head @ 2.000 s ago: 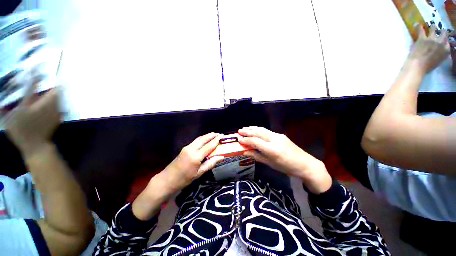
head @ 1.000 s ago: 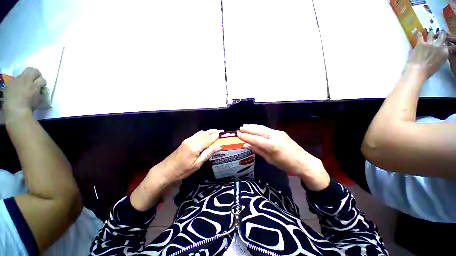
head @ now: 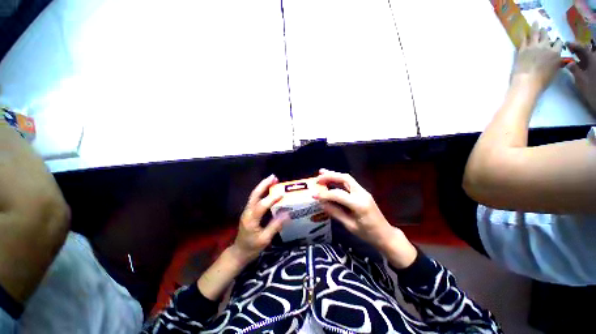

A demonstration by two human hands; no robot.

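Note:
A printed carton (head: 302, 221) is upright in my lap, below the table edge. Its printed white side faces me and its orange top shows a dark slot with a black hang tab (head: 296, 186) in it. My left hand (head: 259, 218) holds the left side, thumb on the white face. My right hand (head: 351, 207) holds the right side, fingers at the top corner. The far side of the carton is hidden.
The white table (head: 349, 72) lies ahead with dark seams. A neighbour's arm (head: 26, 209) is at left, near a small printed carton (head: 19, 122). Another neighbour's arm (head: 506, 143) reaches orange cartons (head: 512, 21) at upper right.
The top of the carton has come into fuller view and my fingers have moved apart to its sides. The left neighbour's arm has moved down and left, with the hand out of view.

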